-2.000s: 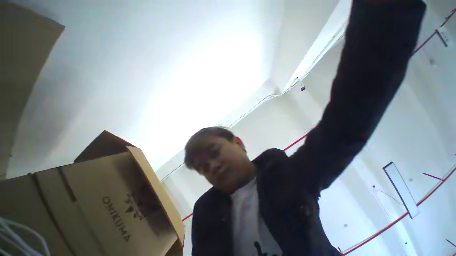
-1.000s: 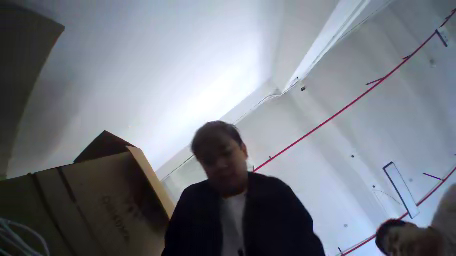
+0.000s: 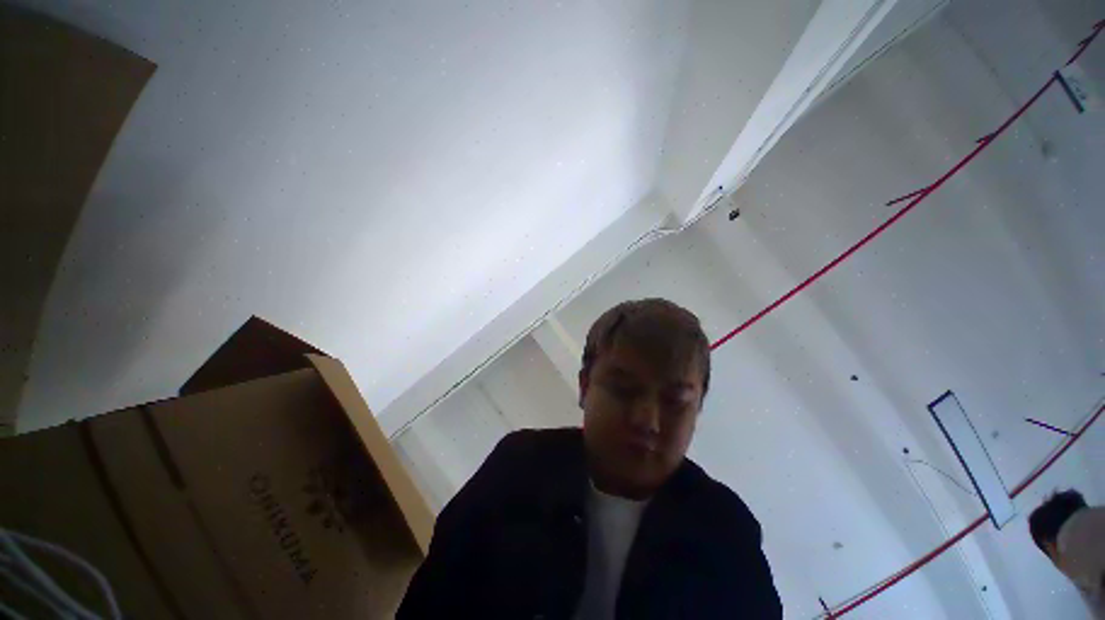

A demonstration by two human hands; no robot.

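Note:
Neither of my hands shows in the picture. The camera looks up from a low place. Nearest at the left is a brown carton (image 3: 206, 497) with open flaps and the dark print "ONIKUMA" and a small logo. A few loops of thin white cord (image 3: 49, 575) show at the lower left corner, in front of the carton. What the cords belong to is out of the frame.
A person in a dark jacket (image 3: 509, 521) and white shirt stands at the lower centre, hands not visible. Another person (image 3: 1078, 545) is cut off at the lower right. A brown cardboard edge (image 3: 67, 133) fills the upper left. Red pipes (image 3: 836, 267) and a light fixture (image 3: 969, 460) hang overhead.
The arm raised at the upper right is gone. The person in the dark jacket has shifted right and stands more upright. The person at the lower right came into view, then moved further right.

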